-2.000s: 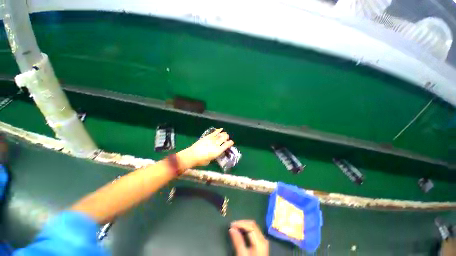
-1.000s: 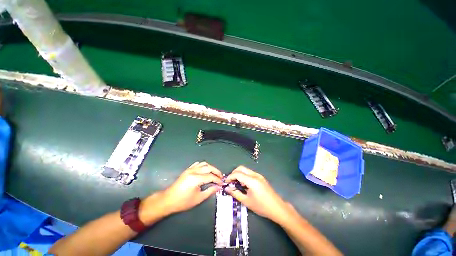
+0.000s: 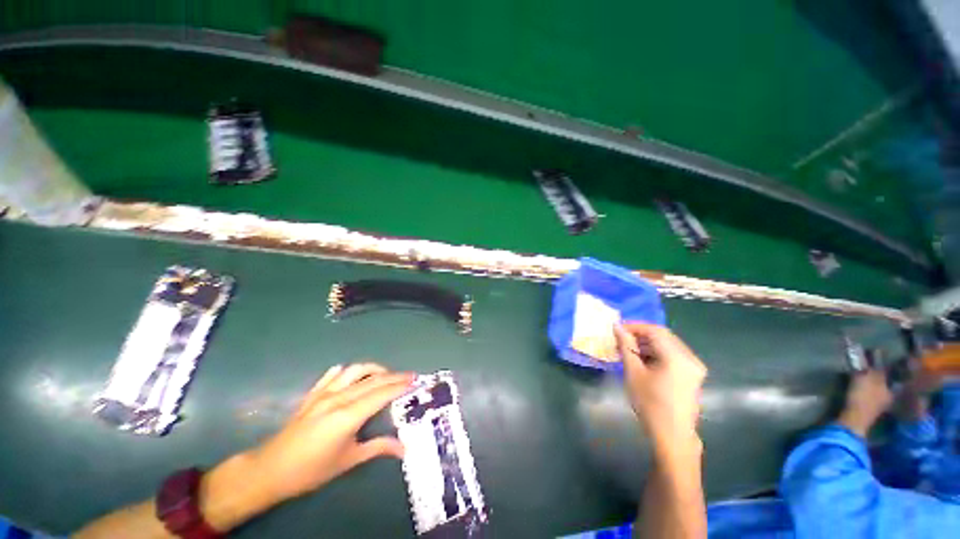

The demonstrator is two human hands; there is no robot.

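Observation:
An open phone assembly (image 3: pixel 440 458) lies on the dark green bench in front of me. My left hand (image 3: pixel 347 421) rests at its upper left edge, fingers at the top end and thumb at the side. My right hand (image 3: pixel 661 374) is at the blue plastic parts bin (image 3: pixel 568 316), its thumb and forefinger pinched together over the small pale pieces (image 3: pixel 593 328); whether a piece is between them I cannot tell. A curved black bundle of coaxial cables (image 3: pixel 405 296) with gold tips lies beyond the phone.
Another open phone assembly (image 3: pixel 160 358) lies at left on the bench. Several phone bodies lie on the green conveyor belt (image 3: pixel 400 190) beyond the worn whitish edge strip (image 3: pixel 316 232). A pale wrapped post (image 3: pixel 37 168) stands at left. Another person's blue sleeve (image 3: pixel 842 474) and hands are at right.
My right hand has left the phone's top end and moved right to the blue bin. My left hand has shifted to the phone's left edge. The view has turned to the right.

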